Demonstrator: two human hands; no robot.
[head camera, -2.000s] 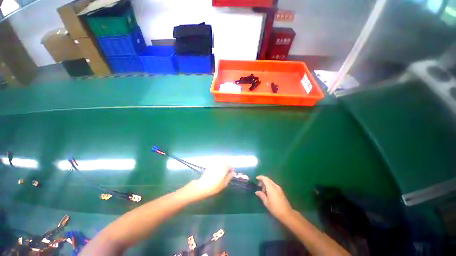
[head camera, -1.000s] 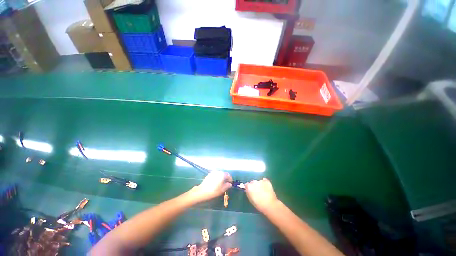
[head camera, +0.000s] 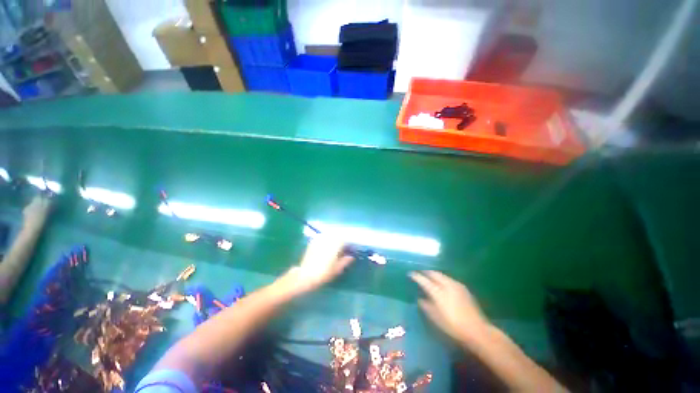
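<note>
My left hand (head camera: 324, 262) is closed over a dark wire lead (head camera: 295, 216) above the green belt. The lead's red and blue end points up and left, and its copper and dark end shows just right of my fingers. My right hand (head camera: 453, 308) is apart from the lead, to its right, fingers spread and slightly blurred, with nothing seen in it. Copper terminals (head camera: 368, 361) of other leads lie heaped below, between my forearms. A larger copper heap (head camera: 115, 330) lies at the left.
More leads (head camera: 207, 240) are spaced along the belt to the left. Another person's hand (head camera: 34, 215) is at the far left. A blue bin (head camera: 23, 364) holds leads. An orange-red tray (head camera: 491, 142) with black pieces is on the far ledge. A black bag (head camera: 587, 330) is at right.
My right hand has let go of the lead's end and moved right, opening. My left hand stays on the lead. The view has turned left, bringing another person's hand and the lead-filled bin into view.
</note>
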